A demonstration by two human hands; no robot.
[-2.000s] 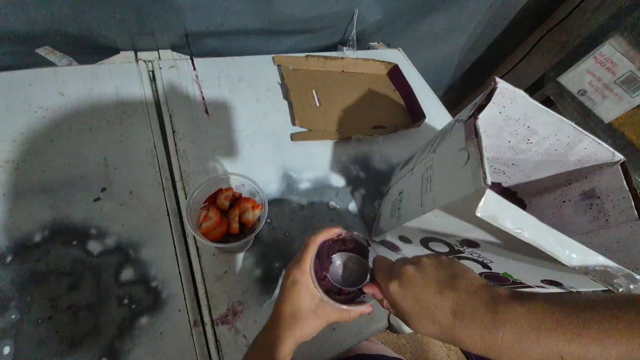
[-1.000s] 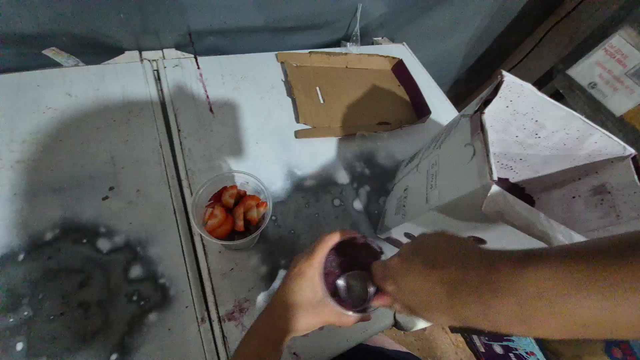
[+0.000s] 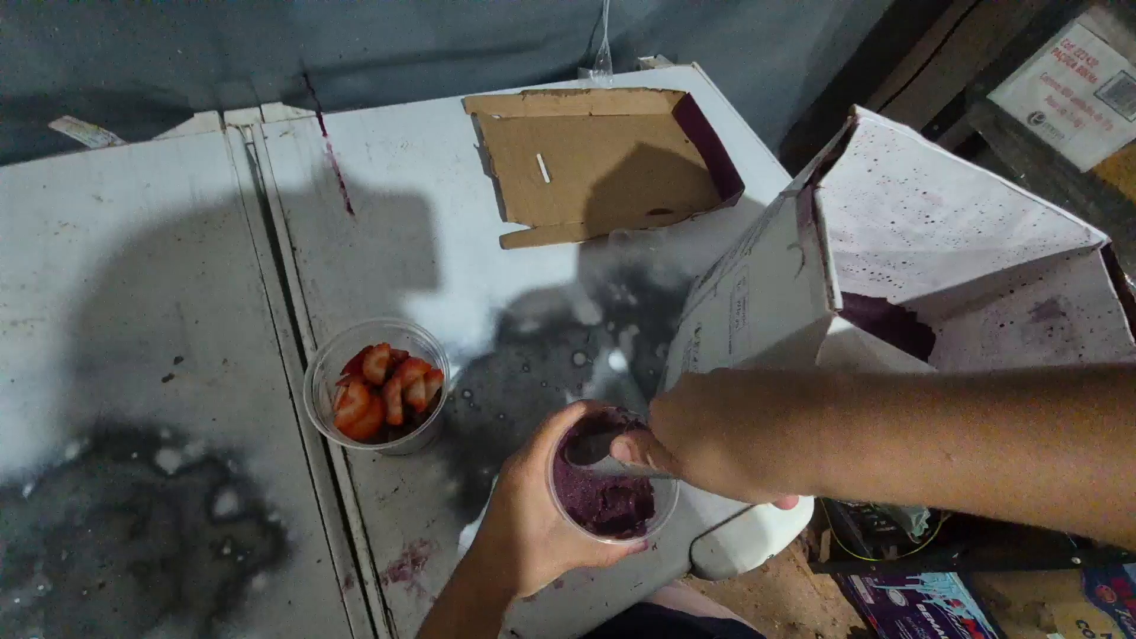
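My left hand point(image 3: 541, 510) is wrapped around a clear plastic cup point(image 3: 658, 519) of dark purple frozen pulp point(image 3: 603, 497), which looks like açaí. In my right hand point(image 3: 710, 435) is a metal scoop point(image 3: 612, 465); its bowl rests in the purple pulp at the cup's upper side, partly covered by my fingers. To the left, a second clear plastic cup point(image 3: 315, 404) stands on the white freezer lid and holds cut strawberries point(image 3: 383, 390).
A tall open white carton point(image 3: 754, 302) with purple stains inside stands at the right, under my right forearm. A flat brown cardboard piece point(image 3: 568, 177) lies at the back. A seam point(image 3: 275, 257) runs between the two lids. Printed packages point(image 3: 919, 603) lie low at the right.
The scoop's bowl has turned and shifted within the cup, with my right hand now over the cup's upper right. My left hand keeps holding the cup. The strawberry cup has stayed in place.
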